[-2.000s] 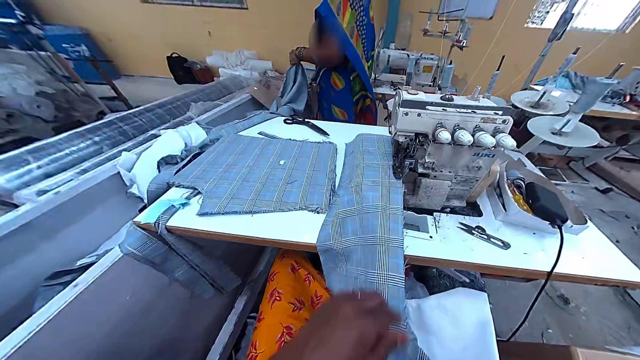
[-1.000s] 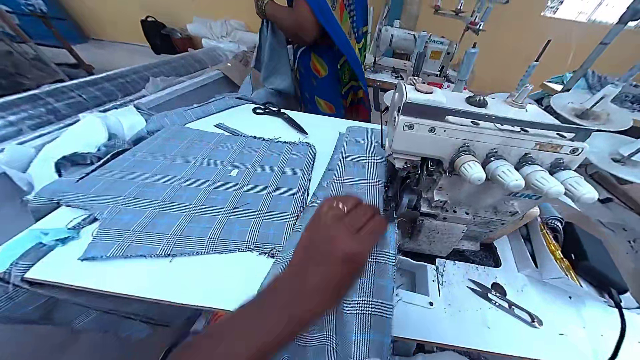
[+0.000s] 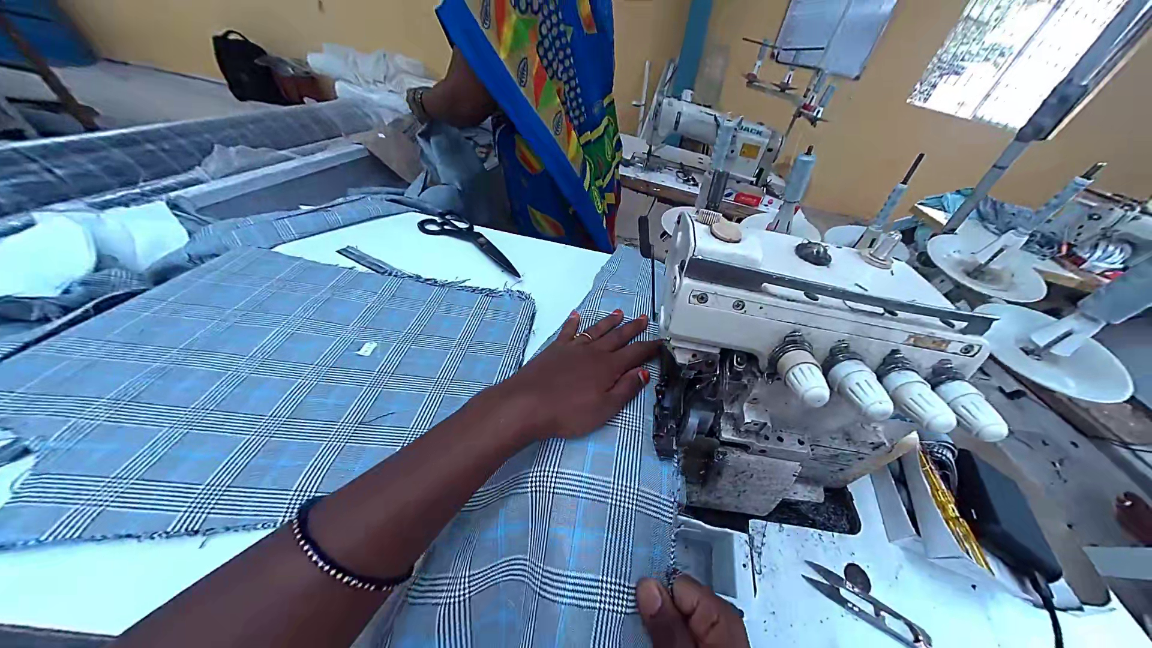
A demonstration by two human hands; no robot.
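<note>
My left hand (image 3: 589,373) lies palm down with fingers spread on a strip of blue-grey checked fabric (image 3: 549,504), just left of the overlock sewing machine (image 3: 810,315). The strip runs along the machine's left side. My right hand (image 3: 688,612) pinches the strip's right edge between thumb and finger, below the machine's head. Another checked fabric piece (image 3: 270,387) lies flat to the left, with a small white tag (image 3: 367,348) on it. Beyond it rest black-handled scissors (image 3: 468,241). Thread snips (image 3: 868,603) lie at the lower right.
A co-worker (image 3: 549,117) in a bright patterned garment stands behind the white table (image 3: 576,270), an arm over grey cloth. A box with a black object (image 3: 1003,513) and cord sits right of the machine. Plastic-wrapped fabric rolls (image 3: 180,153) lie at the left; another sewing machine (image 3: 711,130) stands behind.
My left hand has moved forward along the strip and now lies flat with fingers spread. My right hand has come into view at the strip's edge. The view has moved nearer the machine.
</note>
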